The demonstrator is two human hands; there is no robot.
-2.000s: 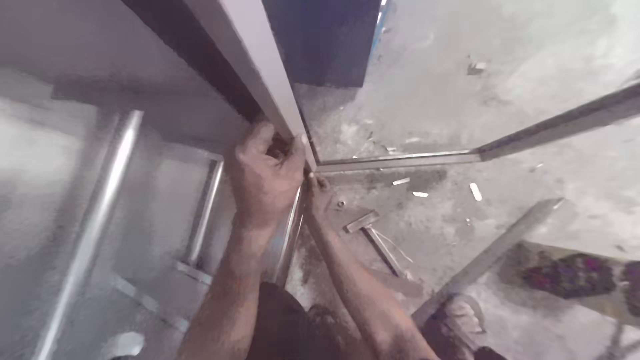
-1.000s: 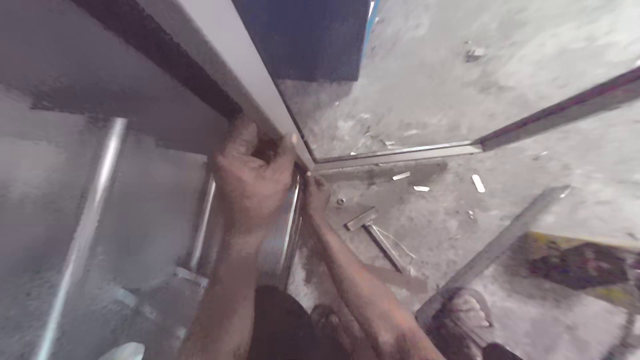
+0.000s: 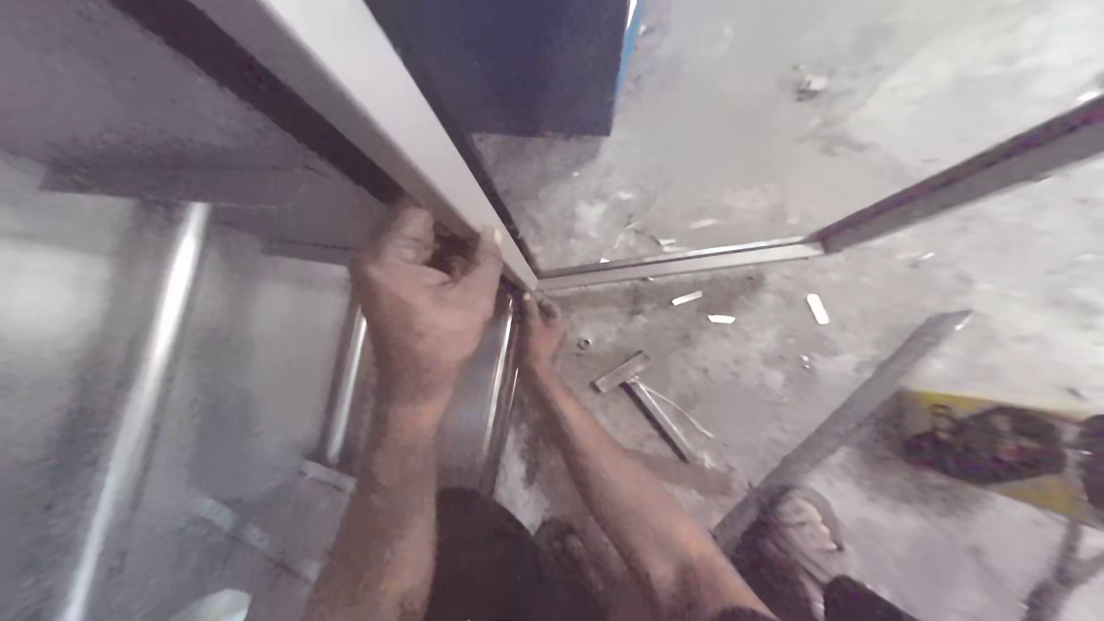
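Note:
A pale metal frame profile (image 3: 397,121) runs down from the top left to a corner, where a thinner metal bar (image 3: 681,265) joins it along the floor. My left hand (image 3: 427,297) grips the profile a little above that corner, thumb on its pale face and fingers curled at its inner side. Just below the corner, my right hand (image 3: 542,332) touches the frame's lower end with bent fingers; whether it holds something small cannot be told. Left of my arms stands a glossy grey panel (image 3: 250,371) with bright vertical streaks. A hammer (image 3: 642,392) lies on the floor right of my right hand.
A dark blue box-like object (image 3: 543,65) stands behind the frame. Another metal bar (image 3: 957,177) rises to the right. On the concrete floor lie small offcuts (image 3: 817,309), a long metal strip (image 3: 854,410) and a yellow-and-dark package (image 3: 992,448), near my foot (image 3: 806,526).

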